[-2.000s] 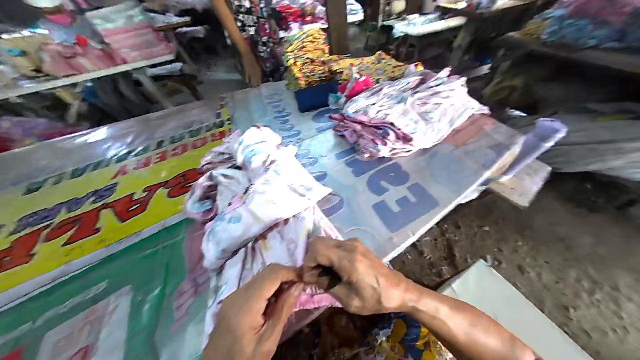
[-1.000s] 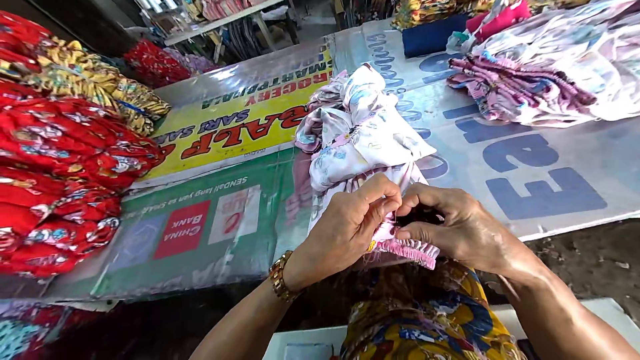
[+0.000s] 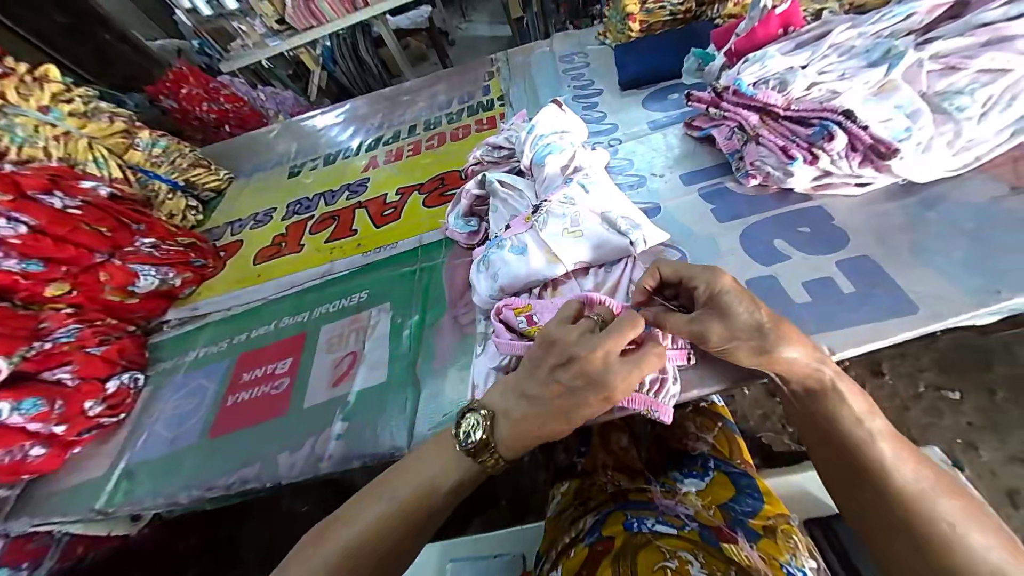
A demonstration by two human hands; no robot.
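A pink and white printed garment (image 3: 520,324) with gathered, elastic-looking edges lies at the table's near edge. My left hand (image 3: 572,364), with a ring and a gold-coloured wristwatch (image 3: 474,432), rests on it and grips its pink edge. My right hand (image 3: 704,312) is just right of it, thumb and forefinger pinched on something thin and dark, too small to name. Directly beyond the hands, white printed cloth (image 3: 568,228) lies bunched and folded on the table.
Printed tarpaulins cover the table (image 3: 432,344). Red printed bundles (image 3: 72,304) and a yellow bundle (image 3: 88,136) are piled at the left. White garments with pink gathered edges (image 3: 864,104) lie at the right, near a navy blue folded cloth (image 3: 664,60). A patterned yellow and blue cloth (image 3: 680,496) covers my lap.
My left hand now lies over the pink edge, palm down; a second ago its fingers were raised beside my right hand. The view swung left from the earliest frame.
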